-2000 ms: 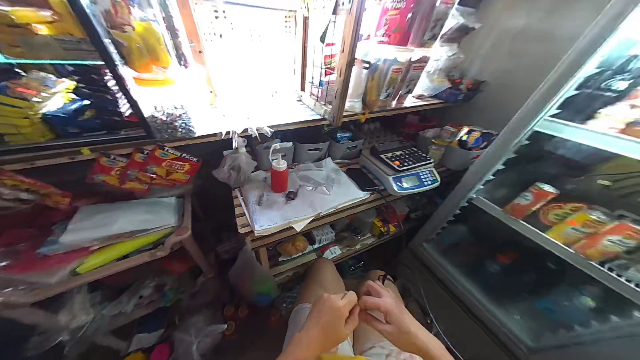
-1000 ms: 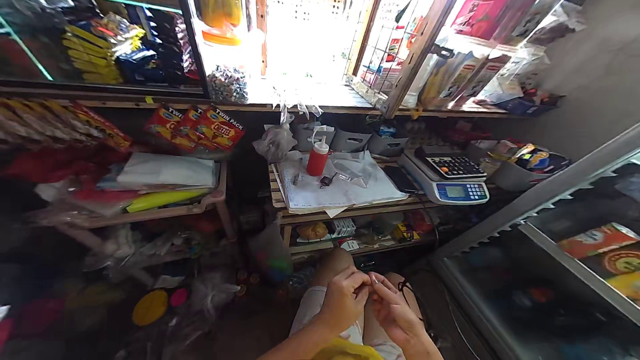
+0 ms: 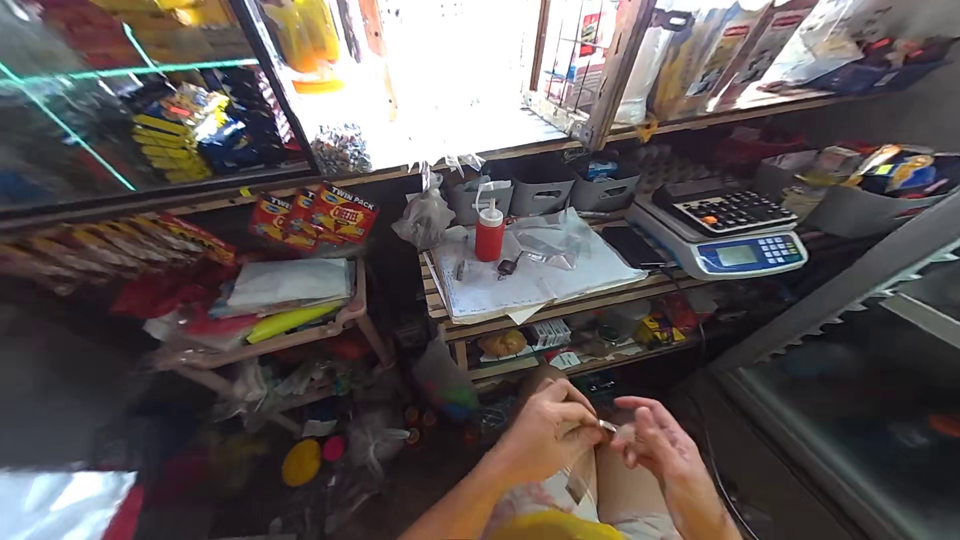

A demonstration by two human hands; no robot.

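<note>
My left hand (image 3: 551, 427) and my right hand (image 3: 652, 439) meet above my lap. Between their fingertips is a small shiny piece (image 3: 607, 426), too small to name; the left fingers pinch it and the right thumb side touches it. A thin clear strip seems to hang below my left hand. Ahead on a slatted wooden table lie large sheets of paper (image 3: 480, 289), bearing a red squeeze bottle with a white lid (image 3: 490, 234), a small dark object like a key fob (image 3: 508, 265) and clear plastic (image 3: 555, 251). A dark phone (image 3: 634, 247) lies beside the paper.
A digital scale (image 3: 739, 255) carries a calculator (image 3: 735, 212) at the table's right. Grey bins (image 3: 541, 196) line the back. Left stands a small table (image 3: 360, 300) with plastic bags; snack packs (image 3: 345, 214) hang behind it. A glass-front cooler (image 3: 840, 315) borders the right, with a cable (image 3: 712, 457) near it.
The fingers of my right hand have spread and lifted partly away from my left hand; before, both hands were closer together. The view has shifted.
</note>
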